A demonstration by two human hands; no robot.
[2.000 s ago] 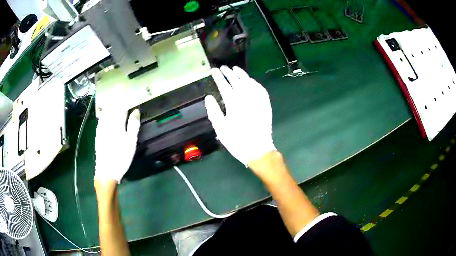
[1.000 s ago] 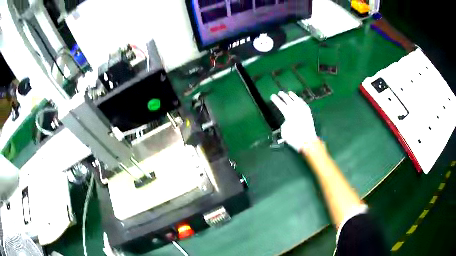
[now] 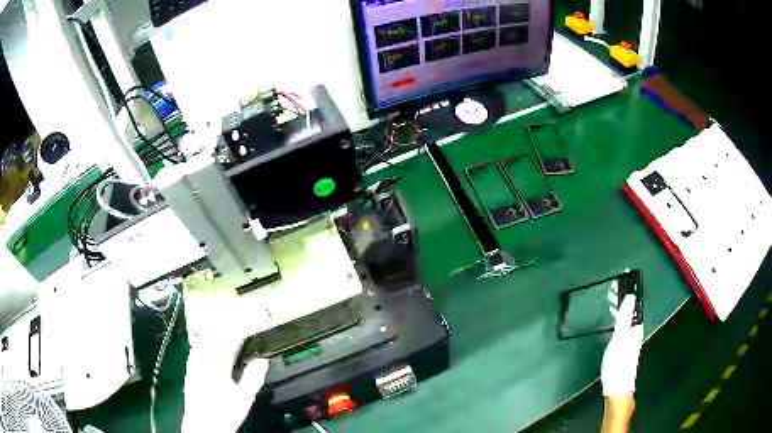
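My left hand (image 3: 222,380), white-gloved, is at the left front of the press, its thumb by the dark nest (image 3: 296,334). Its fingertips are partly hidden, and I cannot tell if it grips anything. The pale pressing plate (image 3: 313,271) sits above and behind the nest, below the grey column (image 3: 216,216). My right hand (image 3: 624,326), white-gloved, holds a thin black rectangular frame part (image 3: 584,293) by its dark end, over the right front of the green mat. The frame's opening shows the green mat through it.
Several similar frames (image 3: 508,216) lie on the mat behind, beside a long black strip (image 3: 461,199). A white tray with red edge (image 3: 719,220) is at right. A lit orange-red switch (image 3: 341,404) is on the press front. Monitor (image 3: 457,51) at the back, white platform (image 3: 89,338) and fan (image 3: 30,410) at left.
My right hand left the press, passed over the mat beside the strip, and is now at the right front with a frame. My left hand, out of view a second ago, shows at the press.
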